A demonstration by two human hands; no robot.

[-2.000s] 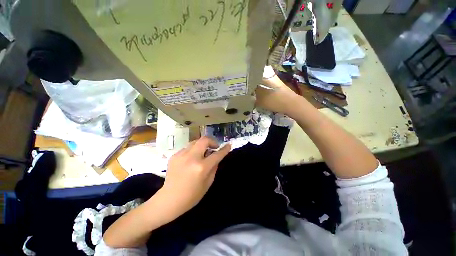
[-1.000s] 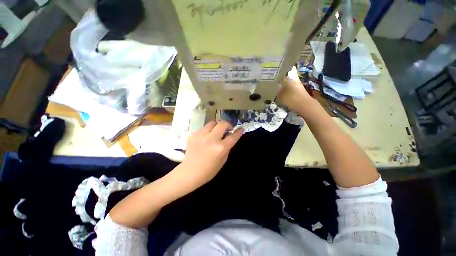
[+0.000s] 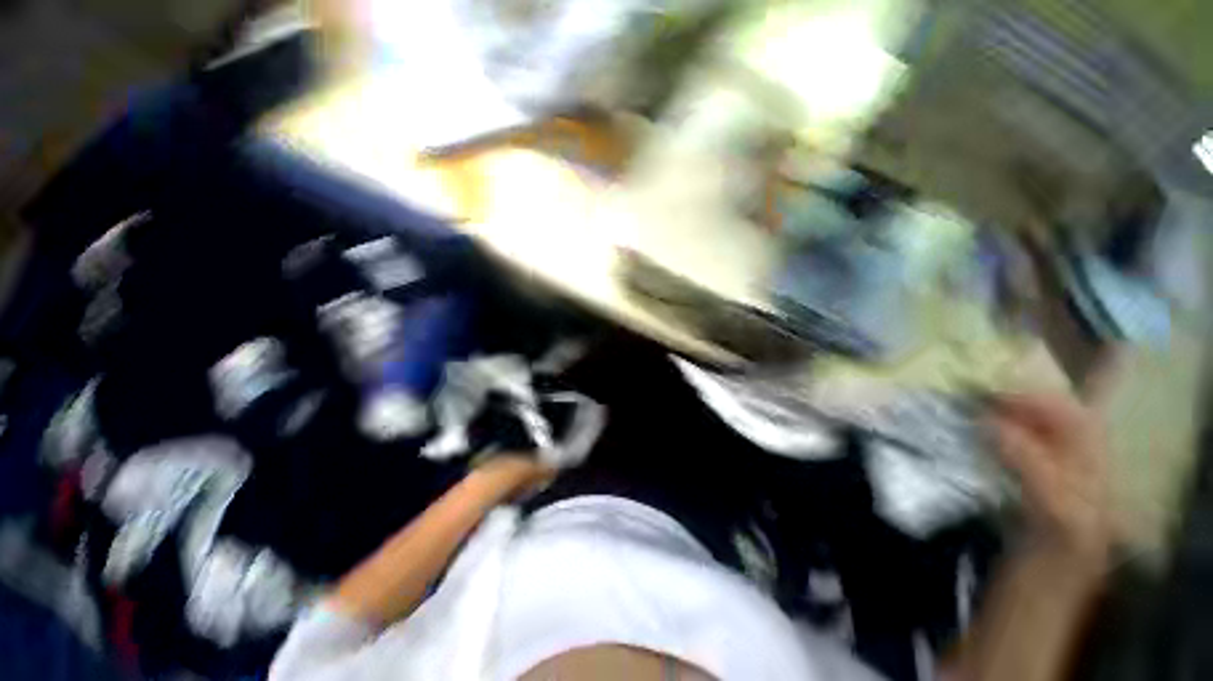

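Observation:
The head view is strongly blurred. My left hand [image 3: 516, 475] is low at the centre left, at white lace trim [image 3: 495, 394] on black cloth; the blur hides whether its fingers grip it. My right hand [image 3: 1058, 459] is raised at the right, beside white lace-trimmed black cloth [image 3: 931, 466]; I cannot tell whether it holds it. A white curved lace edge [image 3: 758, 415] lies on the black cloth between the hands.
A dark bin area at the left holds black pieces with white lace [image 3: 180, 486]. The pale table edge [image 3: 559, 253] runs slantwise behind the hands. Blurred machine parts and blue-grey items [image 3: 851, 253] are at the upper right.
The view has swung toward the left bin and tilted. My left hand has left the needle area and is low over black cloth. My right hand is farther right.

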